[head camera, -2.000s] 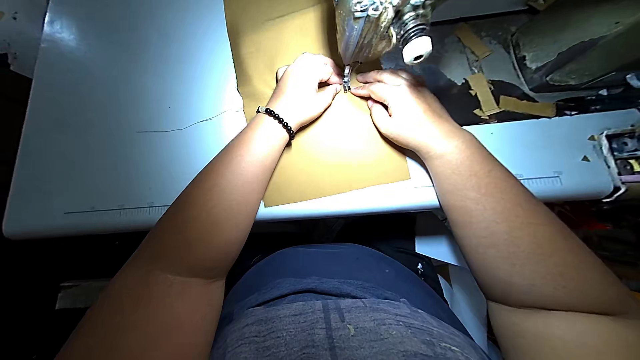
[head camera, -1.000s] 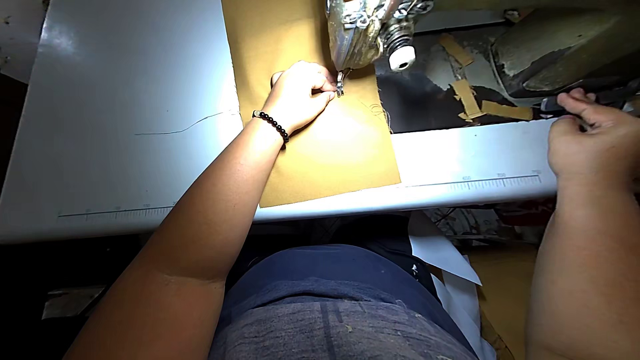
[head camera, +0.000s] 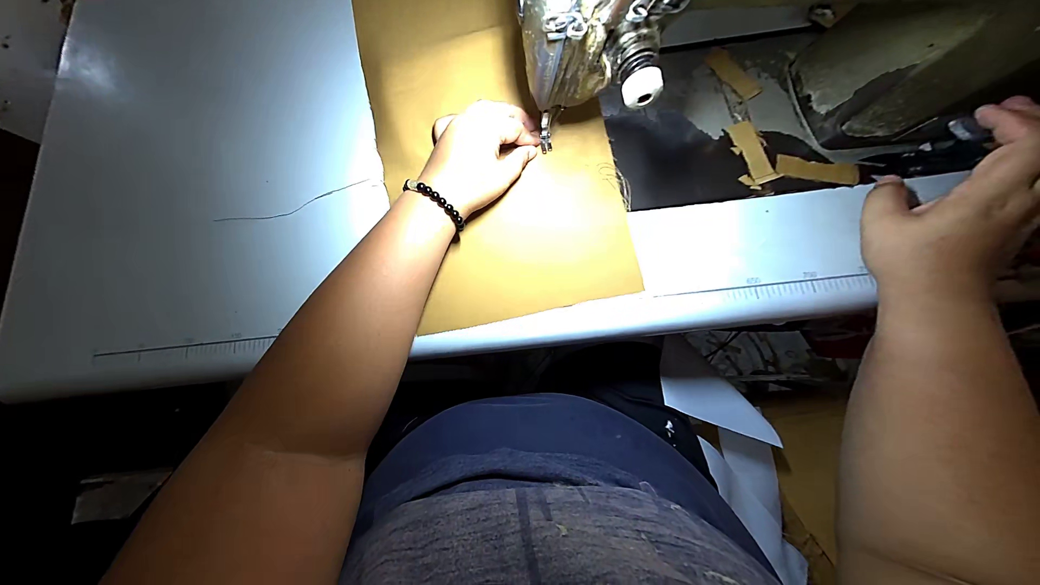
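A tan sheet of fabric or similar material (head camera: 536, 252) lies on the white sewing table (head camera: 203, 162) and runs under the sewing machine head (head camera: 565, 57). My left hand (head camera: 483, 150), with a black bead bracelet at the wrist, rests on the sheet, its fingertips just left of the presser foot (head camera: 545, 138); whether it pinches something there is hidden. Loose threads (head camera: 619, 183) lie at the sheet's right edge. My right hand (head camera: 951, 195) is at the far right, over the table's edge, its fingers around a small dark object that I cannot make out clearly.
Torn tan strips (head camera: 751, 154) lie on the dark machine bed (head camera: 666, 162) at the right. The machine's worn body (head camera: 910, 73) stands behind them. A printed ruler scale (head camera: 812, 284) runs along the table's front edge. White sheets (head camera: 715, 398) hang below it.
My right hand has left the sheet beside the presser foot and moved to the far right. My left hand has stayed beside the foot.
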